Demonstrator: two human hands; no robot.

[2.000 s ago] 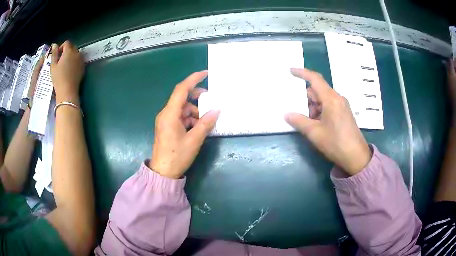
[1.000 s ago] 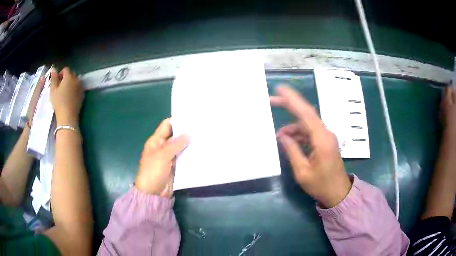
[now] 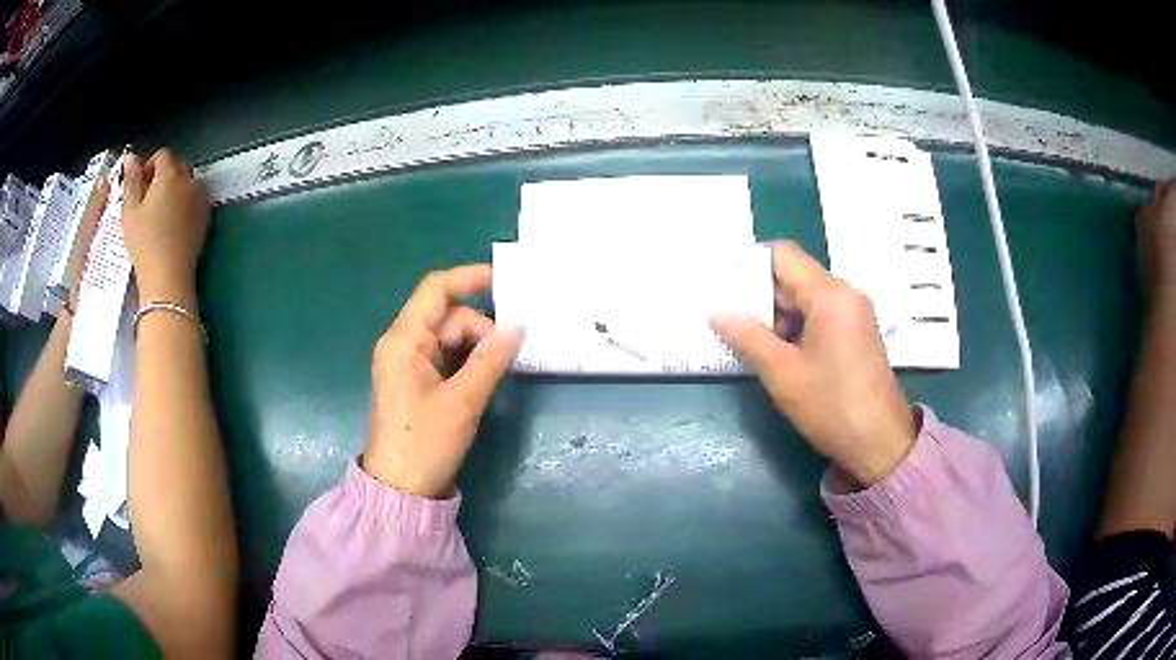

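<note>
A white instruction leaflet (image 3: 632, 277) lies in front of me on the green bench, partly folded, with its near part doubled over the far part. The near panel carries a small dark mark and faint print. My left hand (image 3: 432, 374) holds its left edge, thumb on top. My right hand (image 3: 832, 361) holds its right edge, thumb on top and fingers at the side. The fingertips under the paper are partly hidden.
Spare folded leaflets (image 3: 887, 252) with black bars lie at right, beside a white cable (image 3: 999, 245). A pale rail (image 3: 516, 123) crosses beyond. At left a neighbour's hands (image 3: 168, 226) hold white cartons (image 3: 101, 290). Another person's arm (image 3: 1148, 374) is at the right edge.
The leaflet was raised upright in my left hand with my right hand off it; now it lies lower, folded over, with both hands on its sides. The view has shifted slightly.
</note>
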